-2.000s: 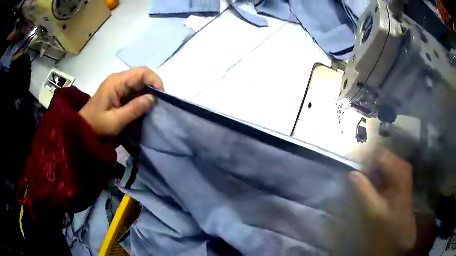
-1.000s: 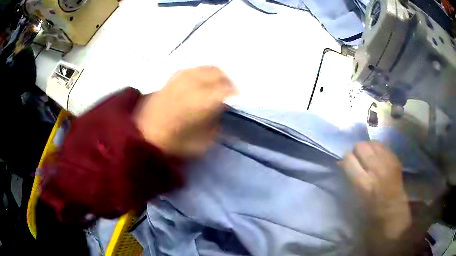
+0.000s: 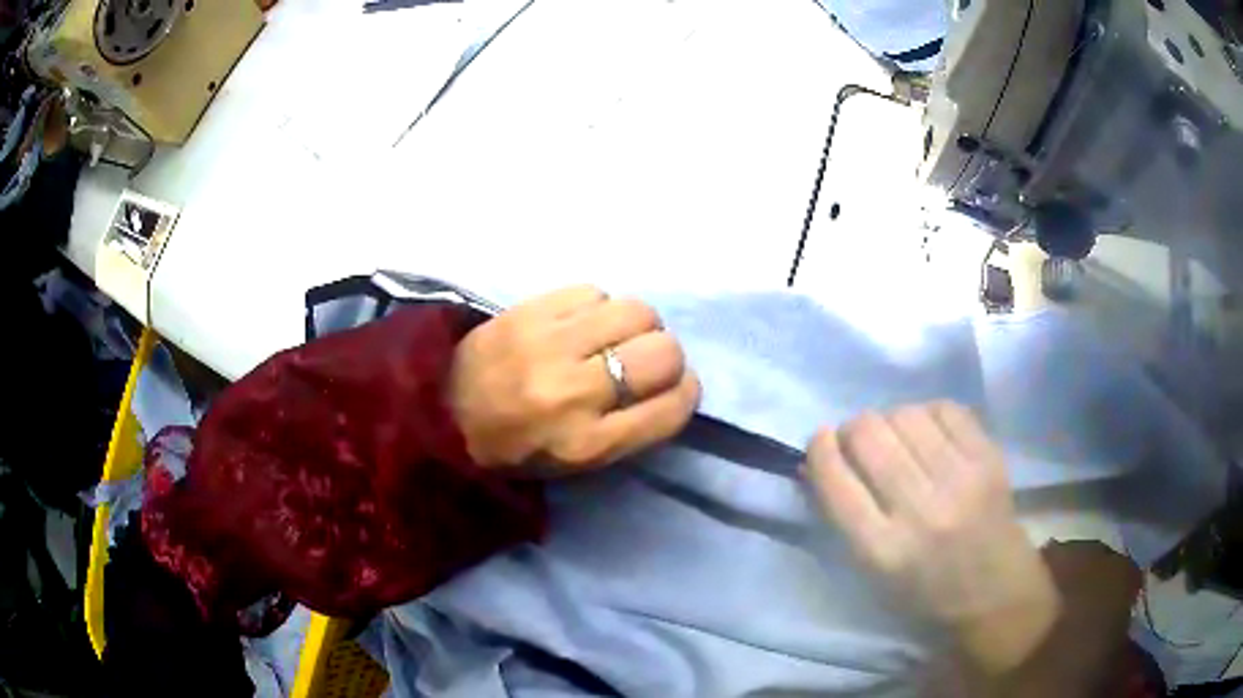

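The light blue garment piece (image 3: 654, 573) lies over the table's front edge and hangs down towards the lap, with a dark strip along its folded edge. My left hand (image 3: 579, 379), with a ring and a dark red sleeve, grips this edge near the middle of the view. My right hand (image 3: 927, 505) holds the same edge a little to the right; its fingertips are partly hidden in the cloth. Some cloth lies flat beyond the hands, reaching right below the sewing machine head (image 3: 1009, 109). The presser foot area (image 3: 1002, 280) is hazy and lies behind the cloth.
The white table (image 3: 600, 164) spreads ahead. A cream-yellow neighbouring machine (image 3: 177, 62) stands at the upper left, with a small switch plate (image 3: 139, 229) on the table edge. A yellow basket (image 3: 120, 450) with blue pieces is at lower left. Blue cloth (image 3: 893, 25) lies at the far side.
My left hand has moved right along the edge, closer to my right hand. More cloth now lies flat on the table towards the machine. The view has shifted.
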